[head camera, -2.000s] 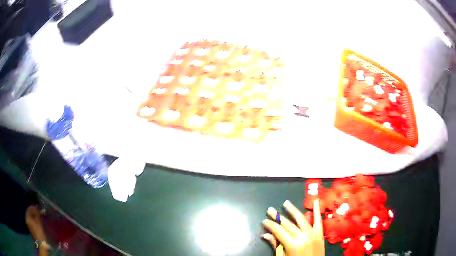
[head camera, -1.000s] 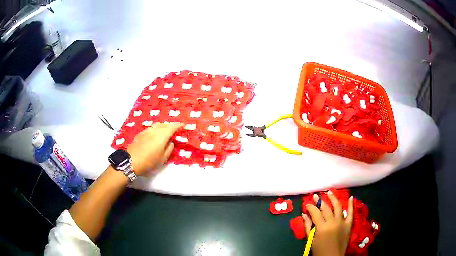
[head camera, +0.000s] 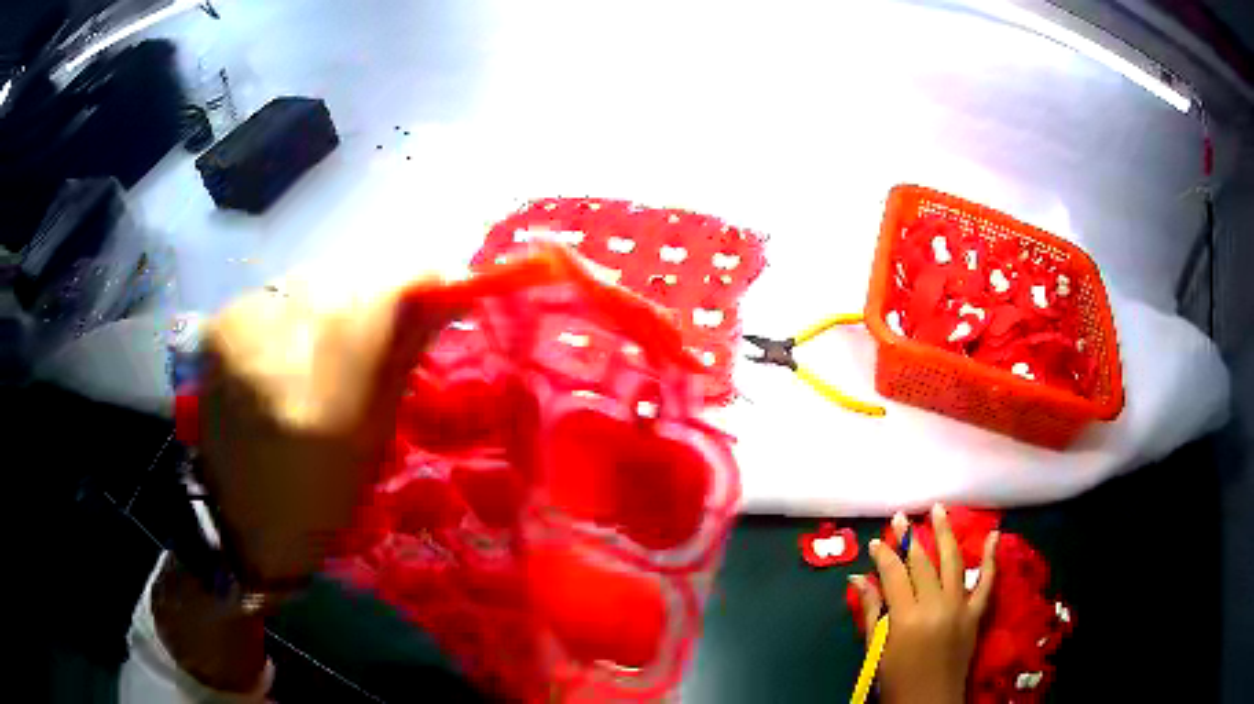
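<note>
My left hand, blurred, holds up a red moulded sheet by its upper left edge, close to the camera. The sheet hangs bent over the bench edge and hides part of the stack of moulded sheets behind it. My right hand lies on the pile of separated red pieces at the lower right. It holds a slim yellow tool with a dark blue end between its fingers. One red piece with a white patch lies left of the pile.
Yellow-handled cutters lie on the white covering, beside the orange-red basket filled with red pieces. A black box-like object stands at the far left. The dark green bench top is in front.
My left hand has gone from resting on the stack to lifting a sheet toward the camera. My right hand stays on the pile with the yellow tool. The view has shifted slightly.
</note>
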